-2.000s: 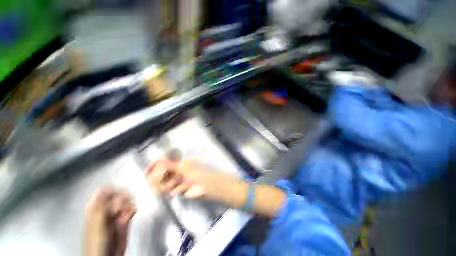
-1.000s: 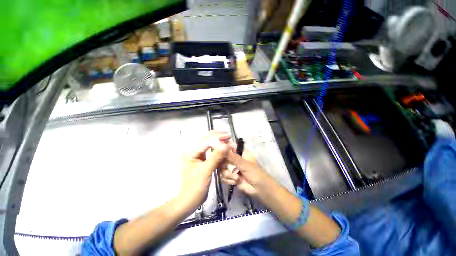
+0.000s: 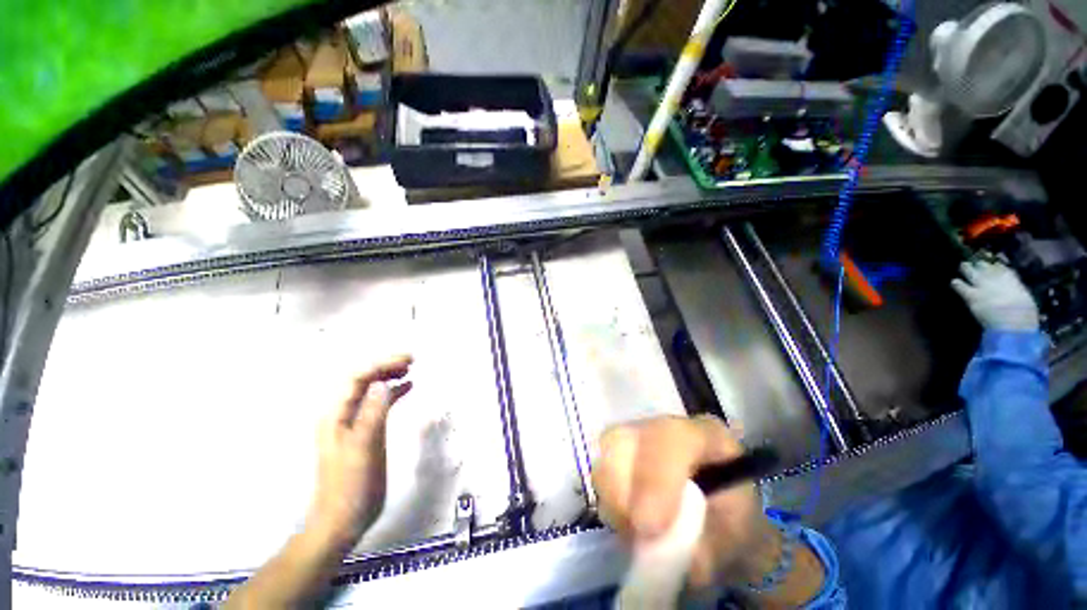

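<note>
My left hand (image 3: pixel 355 447) is bare and raised over the pale metal plate (image 3: pixel 215 405) of the line, fingers apart and slightly curled, holding nothing. My right hand (image 3: pixel 674 483) is bare, blurred and close to the camera over the near rail, with a blue band (image 3: pixel 781 560) at the wrist. It is closed around a slim black pen-shaped tool (image 3: pixel 737 468), whose end sticks out to the right. A blurred white elongated thing (image 3: pixel 668 554), possibly a finger cover, shows at the same hand; I cannot tell whether it is worn or held.
Paired metal rods (image 3: pixel 501 381) cross the conveyor; another pair (image 3: pixel 793 340) lies right, near an orange-and-blue item (image 3: pixel 861 284). A blue coiled cord (image 3: pixel 861 179) hangs there. Behind are a fan (image 3: pixel 290 179), black bin (image 3: pixel 471 149) and circuit board (image 3: pixel 763 149). A co-worker's gloved hand (image 3: pixel 999 296) touches another board.
My hands were together over the rods and have separated. The left moved left and opened; the right moved right and nearer the camera with the black tool. The co-worker's glove shows more fully.
</note>
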